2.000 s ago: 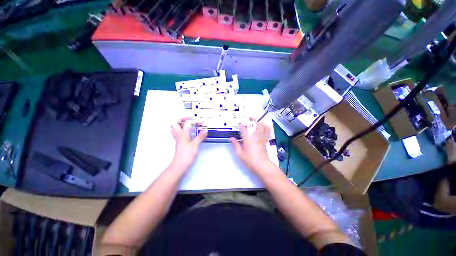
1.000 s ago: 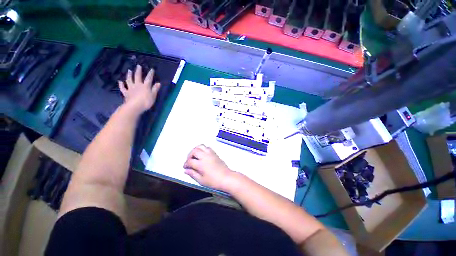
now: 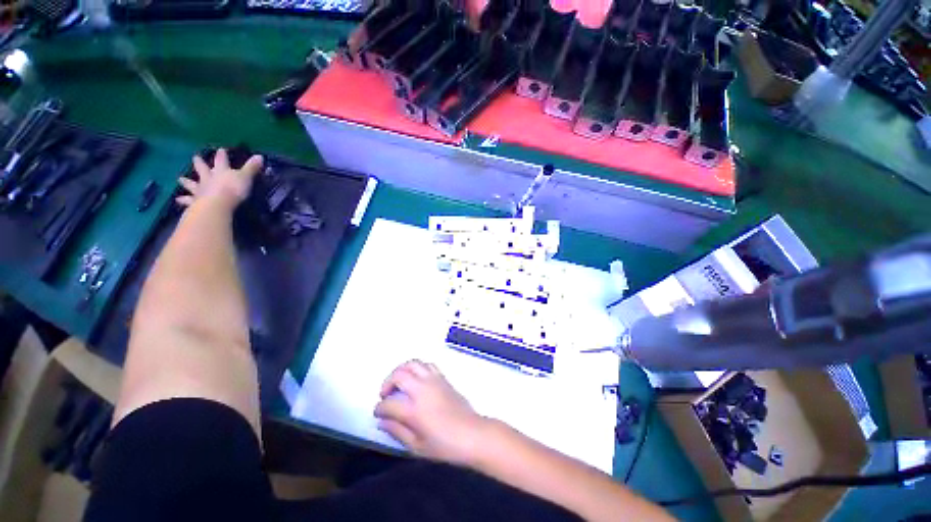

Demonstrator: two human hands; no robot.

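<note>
My left hand is over the far edge of the black parts tray, fingers spread, beside a pile of dark pieces. Nothing shows in its grip. My right hand rests on the white sheet, fingers loosely curled; whether it holds something is hidden. Several channel housings lie in a staggered row on the sheet. A black cover strip lies along the nearest housing.
The electric screwdriver hangs at right, bit pointing left over the sheet. The screw feeder stands behind it. A small-parts carton holds black blocks. Black bracket assemblies stand on the red mat. The cable crosses the carton.
My left hand left the housings for the tray and moved to its far edge. My right hand moved back onto the near sheet. The view shifted; the screwdriver appears lower.
</note>
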